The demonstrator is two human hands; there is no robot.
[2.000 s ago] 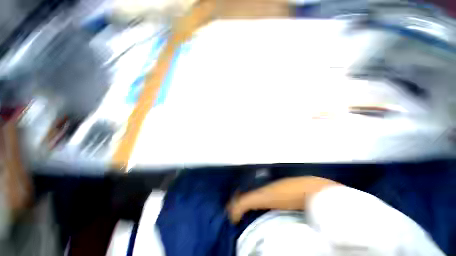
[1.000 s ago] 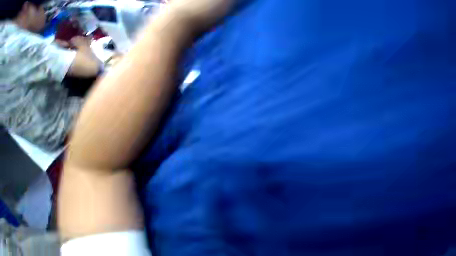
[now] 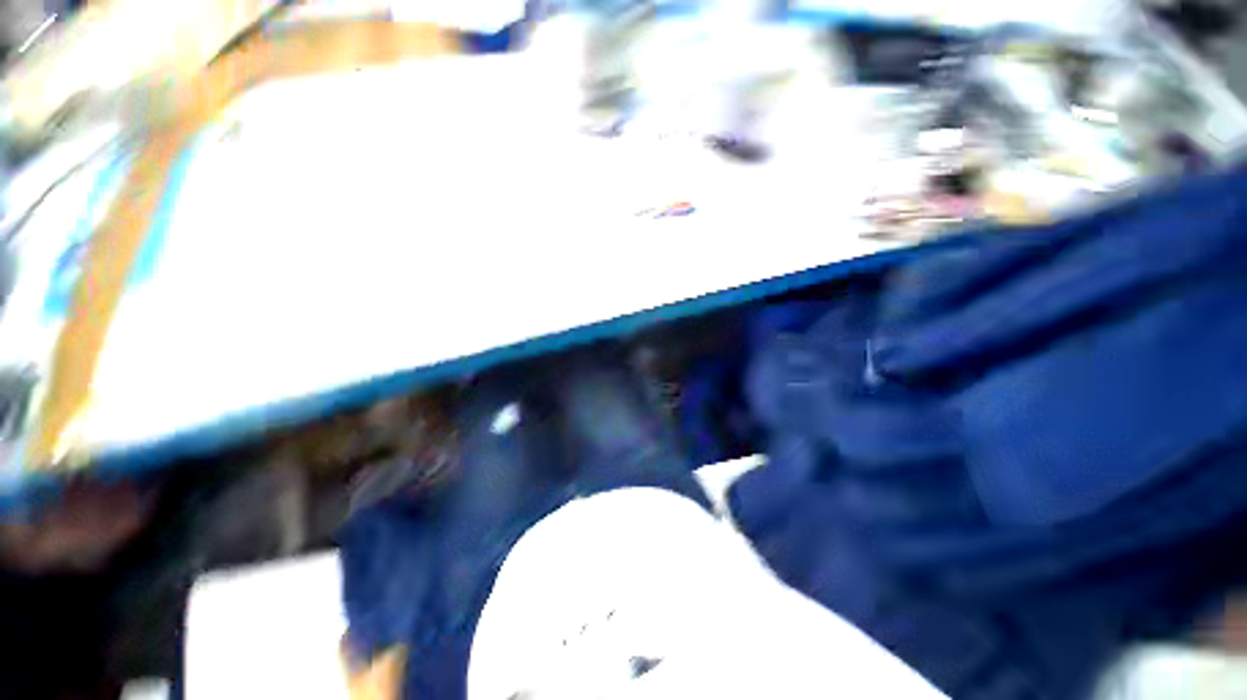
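The dark blue garment [image 3: 1094, 410] hangs in folds at the right, over the table's front edge and down toward my lap. More dark blue cloth [image 3: 397, 574] lies at the lower left of centre. A small patch of skin [image 3: 375, 673] shows below that cloth, cut off by the bottom edge. It may be part of my left hand or arm; its grip cannot be seen. A bit of skin also shows at the lower right edge beside a pale sleeve; my right hand itself is out of the picture.
The white table [image 3: 369, 233] has a blue front edge and an orange-brown strip on its left. A small orange-red item [image 3: 670, 211], perhaps snips, lies on it. Blurred small items and scraps [image 3: 957, 192] sit at its right end. A white-clothed shape [image 3: 643, 602] fills the lower middle.
The view has swung back from the blue cloth and bare arm that filled it one second ago. The table shows again, tilted, with blue cloth now heaped at the right.
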